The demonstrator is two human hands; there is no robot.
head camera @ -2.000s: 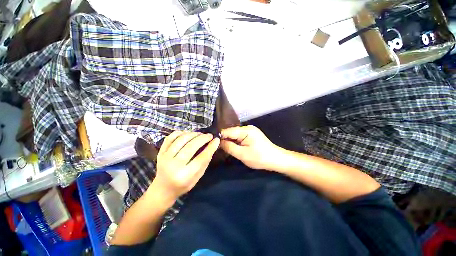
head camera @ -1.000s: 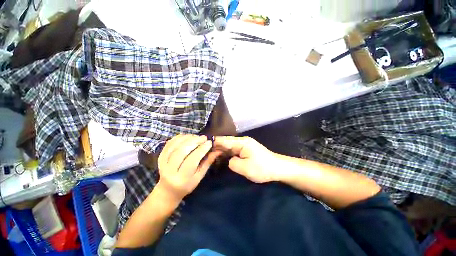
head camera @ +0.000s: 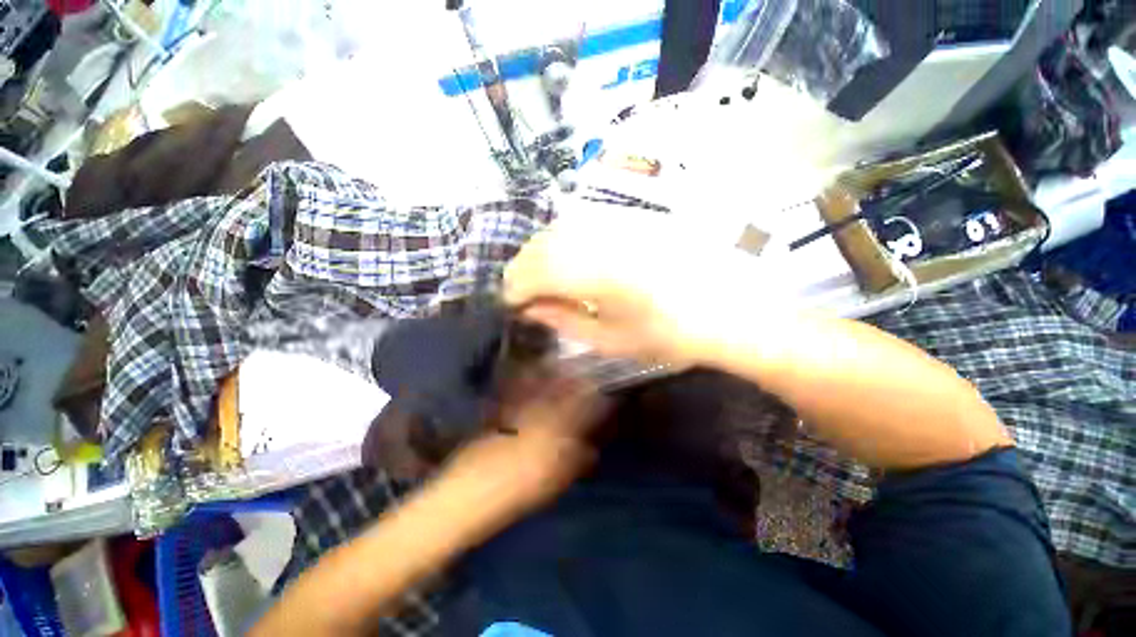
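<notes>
The plaid fabric (head camera: 361, 255) lies bunched on the white table, left of the machine's needle area. A dark band (head camera: 436, 355), blurred, is folded up between the fabric and my hands. Brown fabric (head camera: 405, 436) hangs at the table's front edge. My right hand (head camera: 592, 299) grips the cloth at the plaid's right end, its fingertips partly hidden. My left hand (head camera: 548, 436) is motion-blurred, low at the brown fabric; its fingers cannot be made out. The sewing machine (head camera: 567, 62) stands behind, its presser foot area just beyond my right hand.
Dark tweezers (head camera: 623, 199), an orange-handled tool (head camera: 638, 164) and a small brown square (head camera: 752, 239) lie on the table. An open cardboard box (head camera: 860, 255) is at right. More plaid fabric (head camera: 1034, 398) hangs at right. A blue basket (head camera: 184, 566) is below left.
The view has tilted up, showing more of the machine. My hands have parted; my right hand has moved forward onto the cloth. The plaid is more bunched, and the dark band has turned up.
</notes>
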